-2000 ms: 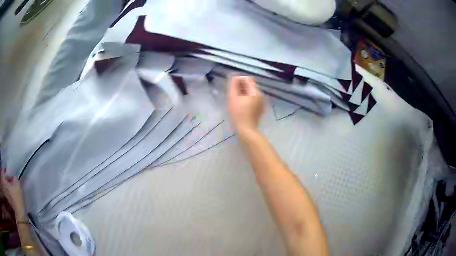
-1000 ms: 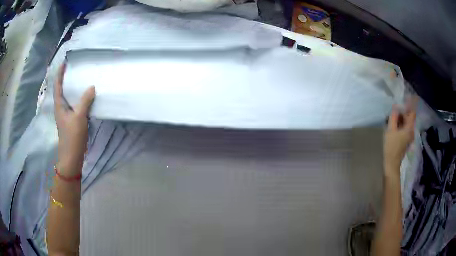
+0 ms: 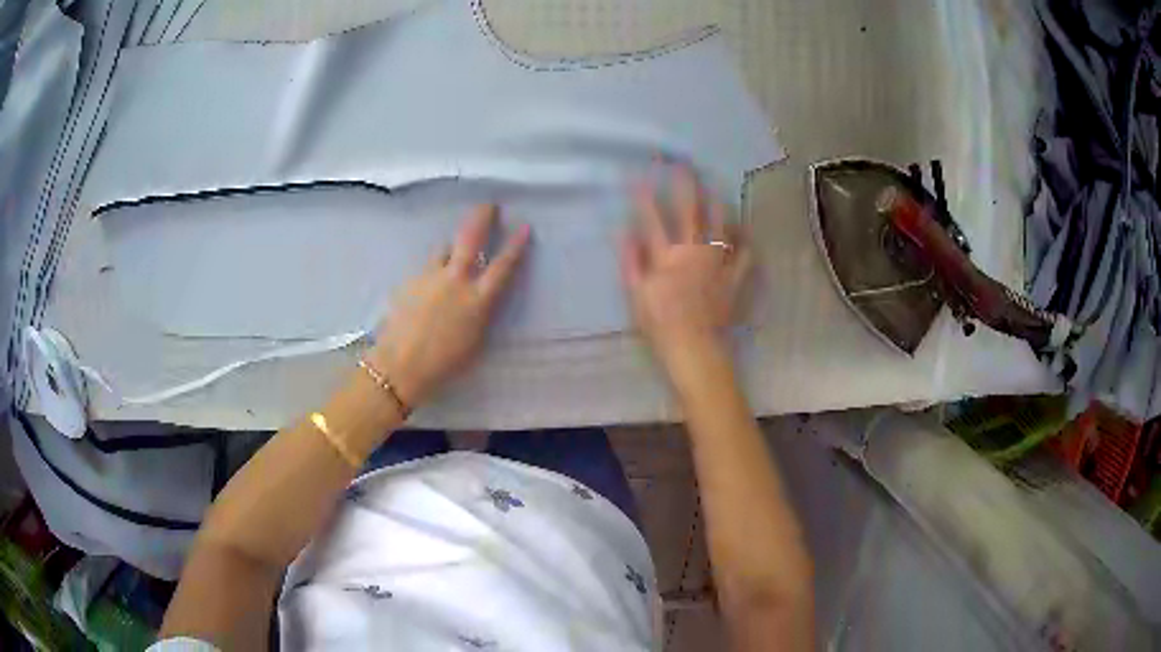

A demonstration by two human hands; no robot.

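Note:
A pale grey-blue garment panel (image 3: pixel 306 115) lies flat on the padded pressing table (image 3: pixel 560 389), with a thin black line across its left part and a curved edge at the far side. My left hand (image 3: pixel 446 306) rests flat on its near middle, fingers spread. My right hand (image 3: pixel 688 274) is slightly blurred and lies flat on the panel further right, fingers spread. Neither hand grips anything. A white tape strip (image 3: pixel 242 367) runs from beside my left wrist to the tape roll (image 3: pixel 57 380) at the table's left edge.
A steam iron (image 3: pixel 879 248) with a red-brown handle lies on the table to the right. Dark-striped cloth (image 3: pixel 1101 191) is heaped at the far right. Layered panels (image 3: pixel 38 102) lie at the far left, and a striped bundle (image 3: pixel 115 478) hangs below the left edge. An orange-red basket (image 3: pixel 1105 452) is at lower right.
The view has shifted down towards the near table edge. The panel that both hands held stretched out now lies flat, and my hands have let go of its ends and moved inward onto it.

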